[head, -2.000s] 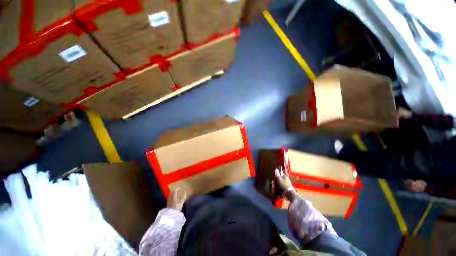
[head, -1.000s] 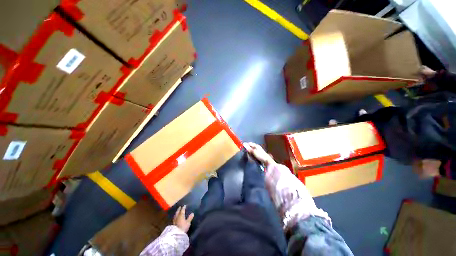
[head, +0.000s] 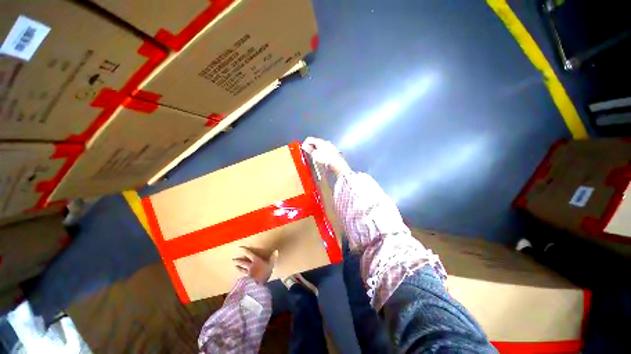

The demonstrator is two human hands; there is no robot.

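Observation:
A closed shipping carton (head: 228,183) with red packing tape (head: 239,228) along its centre seam and edges lies in front of me. My left hand (head: 254,264) is at the near part of its top, fingers spread, with nothing seen in it. My right hand (head: 324,153) is curled at the far right corner, on the taped edge. Its palm side is hidden, so I cannot tell whether a small tool is in it.
Stacked cartons (head: 228,66) with red tape stand at the upper left, above a pale wooden pallet edge (head: 228,121). Another carton (head: 529,311) lies at the lower right, and a labelled carton (head: 574,183) at the right edge. White material (head: 41,332) shows lower left. Yellow lines mark the floor.
The view has shifted, and the carton has turned a little. My left hand has moved from beside the carton onto its top. My right hand has moved up to the far right corner.

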